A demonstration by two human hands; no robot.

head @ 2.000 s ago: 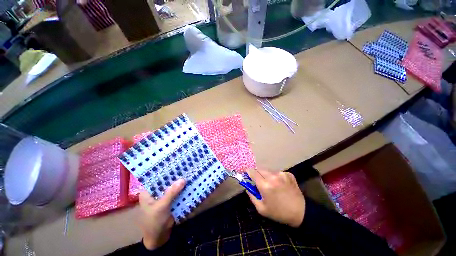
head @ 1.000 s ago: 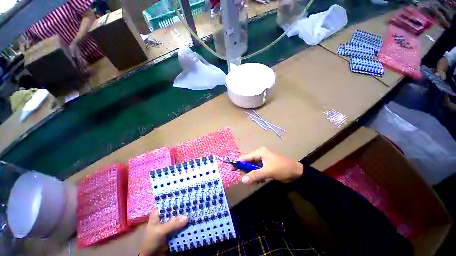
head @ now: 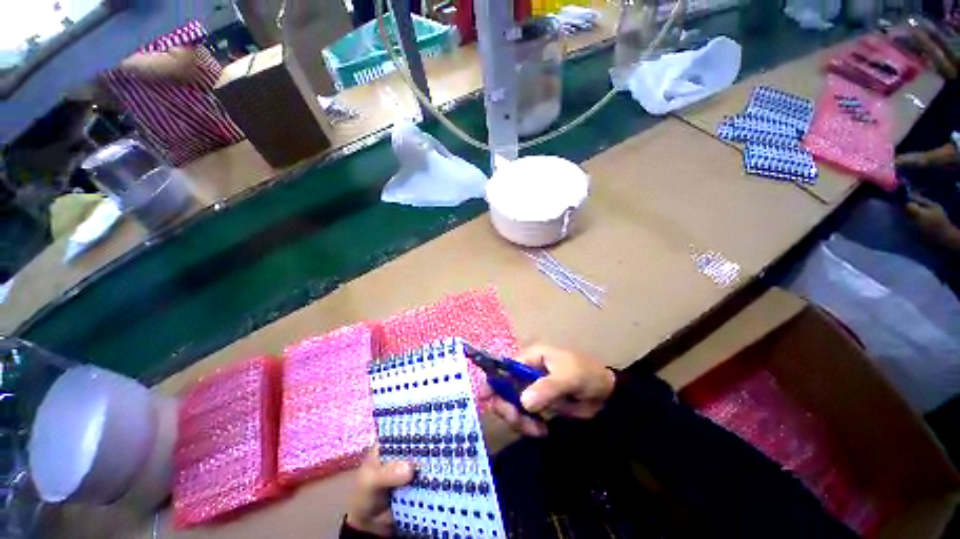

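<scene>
My left hand (head: pixel 379 490) holds a white PCB panel (head: pixel 437 437) with rows of dark dots by its lower left side, tilted over the bench's near edge. My right hand (head: pixel 558 387) grips blue-handled cutters (head: pixel 505 381). Their jaws are at the panel's top right corner; whether they touch it I cannot tell. Pink bubble wrap (head: pixel 453 316) lies flat behind the panel. Two thick pink-wrapped stacks (head: pixel 328 400) stand to its left.
A white tub (head: pixel 538 202) stands behind thin white sticks (head: pixel 568 278). A green belt (head: pixel 263 247) carries white bags (head: pixel 430 168). Blue-white boards (head: pixel 774 135) lie at far right. An open cardboard box (head: pixel 842 390) is at lower right. Another person's hands (head: pixel 931 216) show at the right edge.
The panel has turned more upright and moved slightly right and down. The cutters have swung from pointing left to pointing up-left at its top corner. A clear container has appeared on the belt at left.
</scene>
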